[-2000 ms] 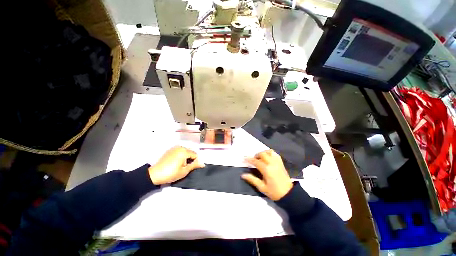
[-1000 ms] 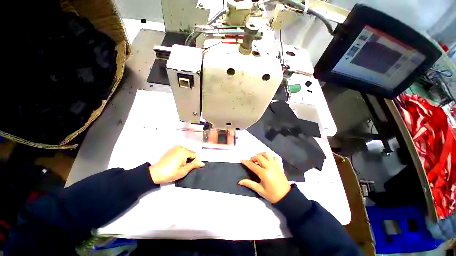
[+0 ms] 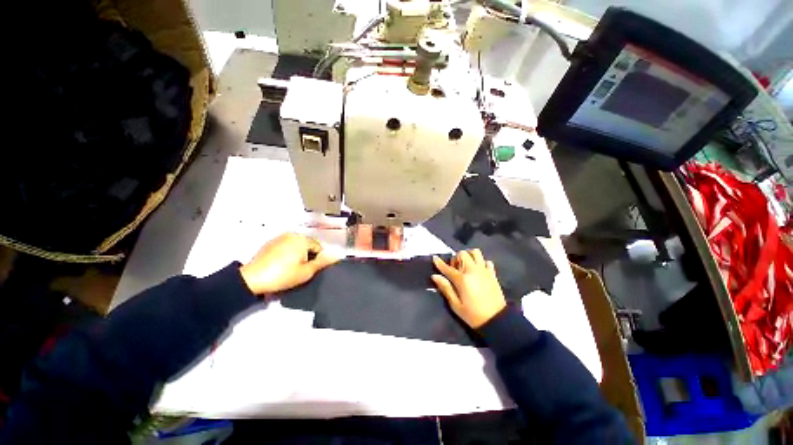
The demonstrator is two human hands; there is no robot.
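Observation:
A black fabric panel (image 3: pixel 383 300) lies flat on the white work surface (image 3: pixel 348 369), in front of the presser clamp (image 3: pixel 379 238). Its far edge is close to the clamp. My left hand (image 3: pixel 285 263) holds the panel's far left corner between thumb and fingers. My right hand (image 3: pixel 472 285) rests on the panel's right part, fingers bent and thumb apart; the fabric under its fingertips is partly hidden. The cream-white sewing machine head (image 3: pixel 409 152) stands above the clamp. Whether a small patch is at my fingertips cannot be told.
Loose black pieces (image 3: pixel 509 239) lie right of the clamp. A large carton (image 3: pixel 196 104) with black pieces stands far left. The control screen (image 3: pixel 648 91) is upper right. A brown carton (image 3: pixel 604 339), blue crate (image 3: pixel 687 395) and red material (image 3: pixel 739 252) are at right.
Both hands have moved forward towards the clamp. The black fabric now reaches closer to the clamp, and more of it shows on the near side.

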